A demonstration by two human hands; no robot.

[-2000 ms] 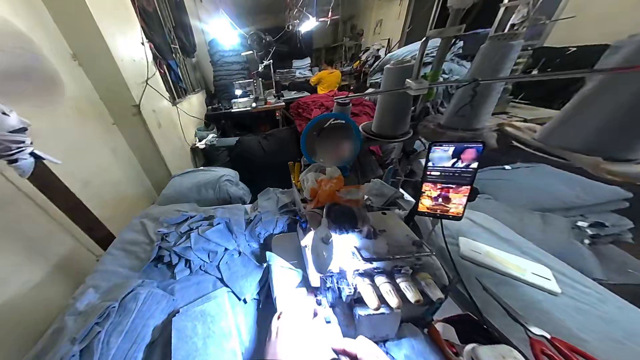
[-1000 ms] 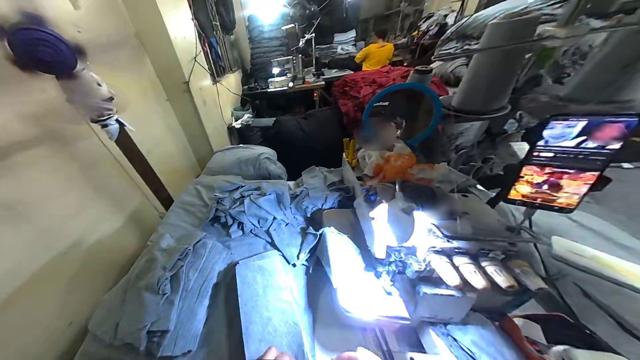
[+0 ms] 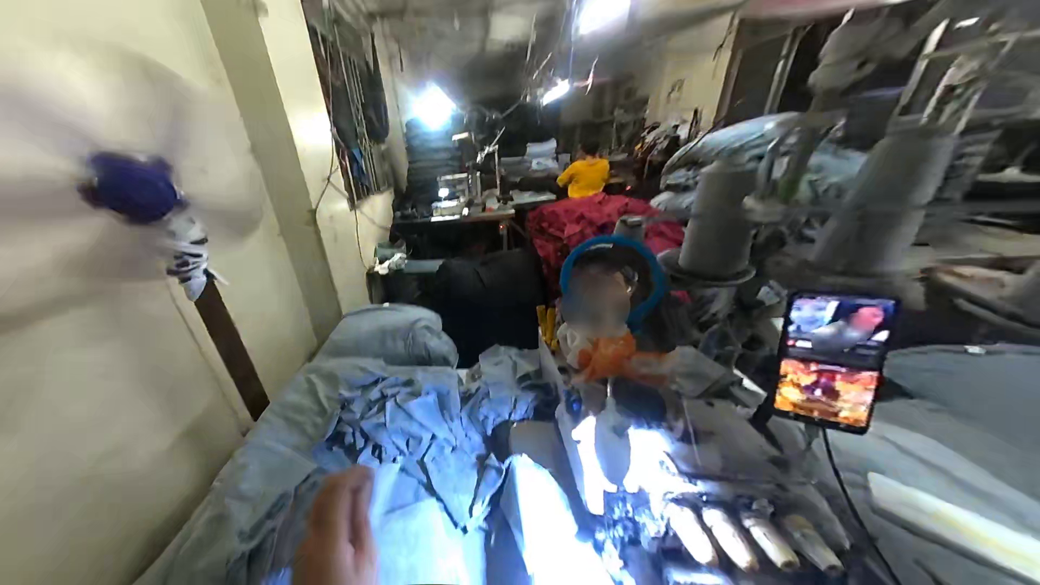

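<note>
My left hand (image 3: 337, 528) is raised at the lower edge, its fingers near one another, over light blue denim pieces (image 3: 418, 528); whether it holds cloth cannot be told. My right hand is out of view. A brightly lit fabric piece (image 3: 540, 516) lies at the overlock sewing machine (image 3: 634, 520), beside its needle area, which glare partly hides. A crumpled heap of small denim pieces (image 3: 406, 422) lies farther back on the left.
A spinning fan (image 3: 134, 187) stands by the left wall. A lit phone (image 3: 837, 361) on a holder, thread cones (image 3: 719, 215) and a white flat bar (image 3: 959, 520) are at right. Behind the machine is a blue ring-shaped frame (image 3: 662, 284). A person in yellow (image 3: 585, 175) sits far back.
My left hand has risen from the bottom edge over the denim pieces. My right hand, whose fingers showed at the bottom edge, has gone out of view.
</note>
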